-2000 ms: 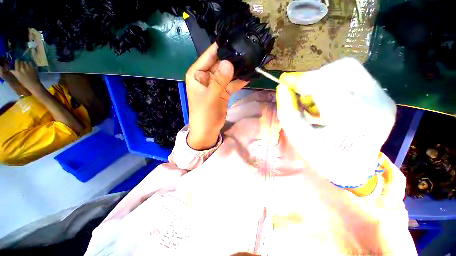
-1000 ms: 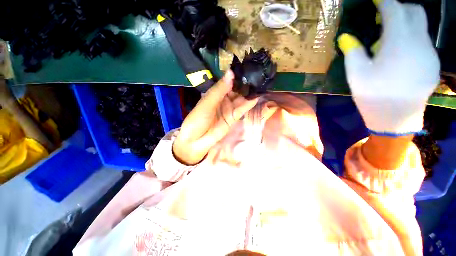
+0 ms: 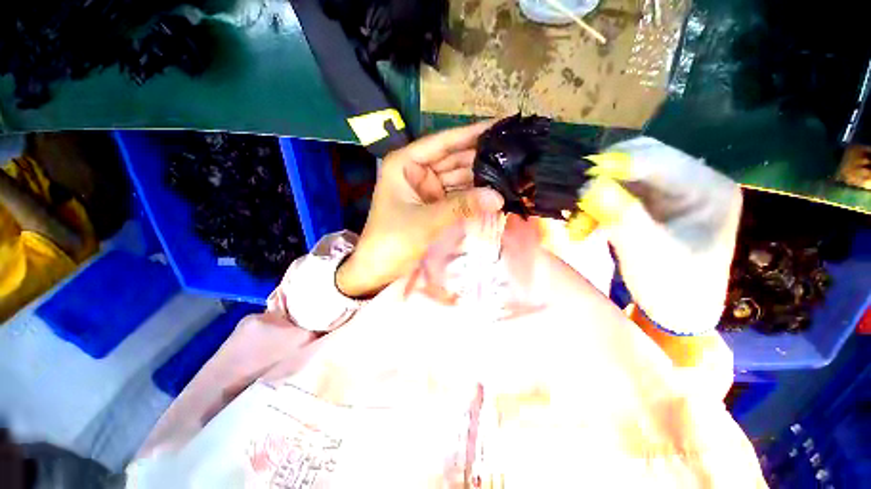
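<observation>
My bare left hand holds a black glossy flower head between thumb and fingers, above my lap at the bench edge. My right hand, in a white glove with yellow fingertips, grips a bundle of long thin black petals that meets the right side of the flower head. The join is dark and I cannot tell if they are fixed. The glue stick rests on the pale glue dish, cut off by the top edge.
The stained cardboard mat lies on the green bench. A black tool with a yellow band lies left of it. Black pieces are piled far left. Blue crates hold black pieces and brown pieces. A yellow sleeve shows at left.
My right hand has come back from the far right of the bench and now holds black petals against the flower head. It held the glue stick two seconds ago. The view has shifted.
</observation>
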